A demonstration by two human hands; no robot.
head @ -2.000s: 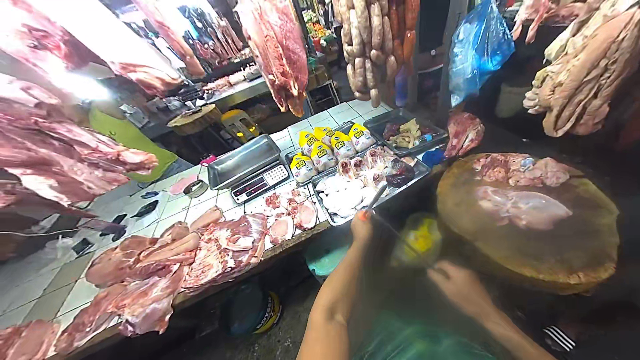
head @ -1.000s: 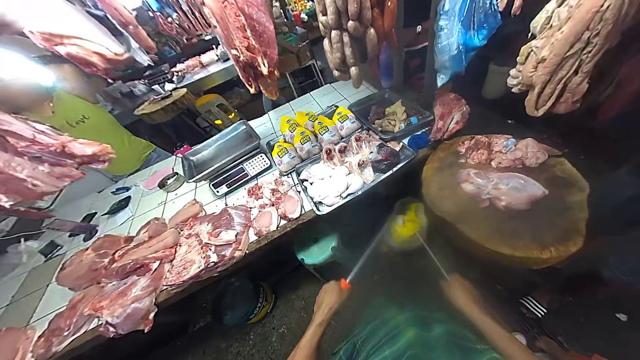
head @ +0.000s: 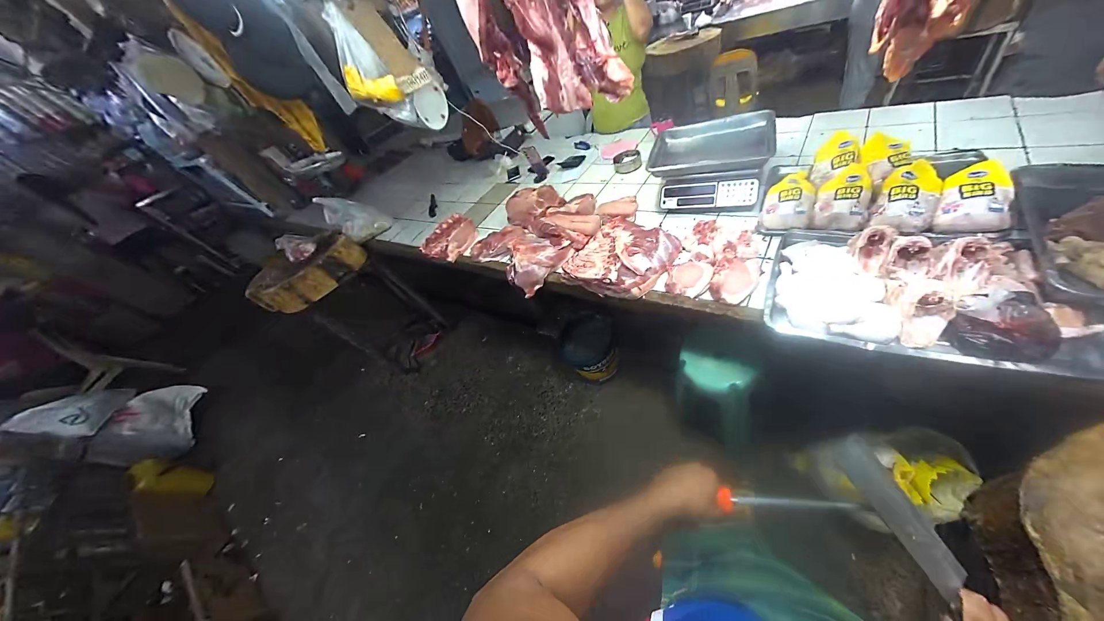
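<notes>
At the lower centre my left hand [head: 690, 490] is closed around a sharpening steel [head: 798, 504], its thin rod pointing right from an orange guard. At the lower right edge, only part of my right hand [head: 981, 607] shows, gripping a broad-bladed knife [head: 901, 509]. The blade slants up and left across the steel's far end; whether they touch cannot be told. Just behind the blade is a clear plastic bag with yellow wrappers [head: 936, 485] inside. A round wooden chopping block [head: 1065, 517] stands at the right edge.
A white-tiled counter [head: 914, 116] holds raw meat cuts [head: 621, 250], a scale [head: 709, 191], wrapped chickens [head: 907, 194] and a metal tray [head: 789, 323] of poultry. Below are a green stool [head: 718, 373] and a dark bucket [head: 591, 345]. Another person [head: 623, 60] stands behind; meat [head: 561, 52] hangs overhead.
The view has swung far to the left. My left forearm now reaches across to the right, and the steel and knife, apart a second ago, now cross in the view.
</notes>
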